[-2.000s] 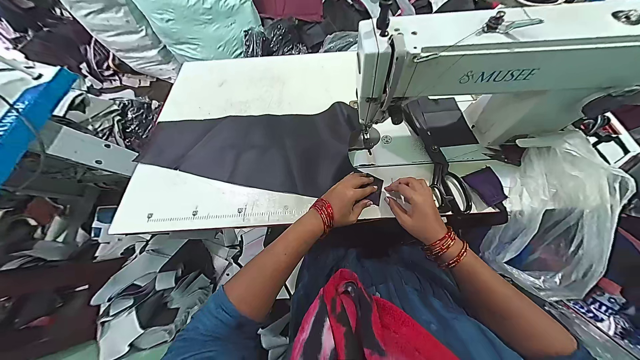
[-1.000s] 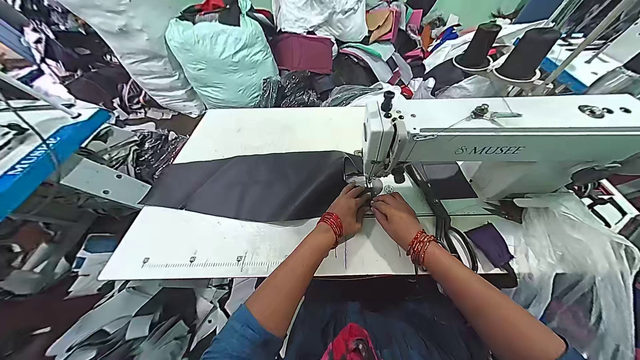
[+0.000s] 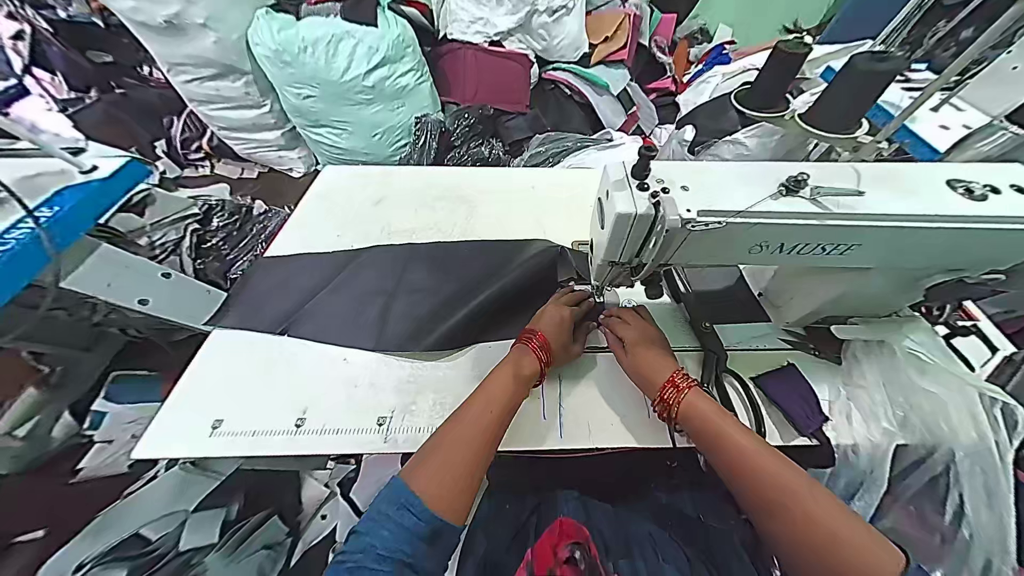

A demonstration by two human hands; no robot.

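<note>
A long dark fabric piece (image 3: 400, 296) lies flat across the white table of a Musee industrial sewing machine (image 3: 800, 232). Its right end reaches under the needle area, close to the presser foot (image 3: 599, 294). My left hand (image 3: 565, 324) rests on that end, just left of and in front of the foot, fingertips pressing the cloth. From the right, my right hand (image 3: 638, 342) touches the fabric's edge with its thumb and fingertips near my left fingers. Whether the fingers pinch the cloth is hard to see. Black-handled scissors (image 3: 738, 400) lie right of my right hand.
A dark purple scrap (image 3: 790, 398) lies on the table's right part, beside a clear plastic bag (image 3: 920, 416). Two black thread cones (image 3: 852, 92) stand behind the machine. Stuffed bags (image 3: 344, 84) and fabric scraps crowd behind; another blue-edged table (image 3: 72, 216) stands left.
Both hands have moved away from the table's front edge to beside the presser foot, bringing the fabric's right end with them. The view has shifted to show more behind the machine.
</note>
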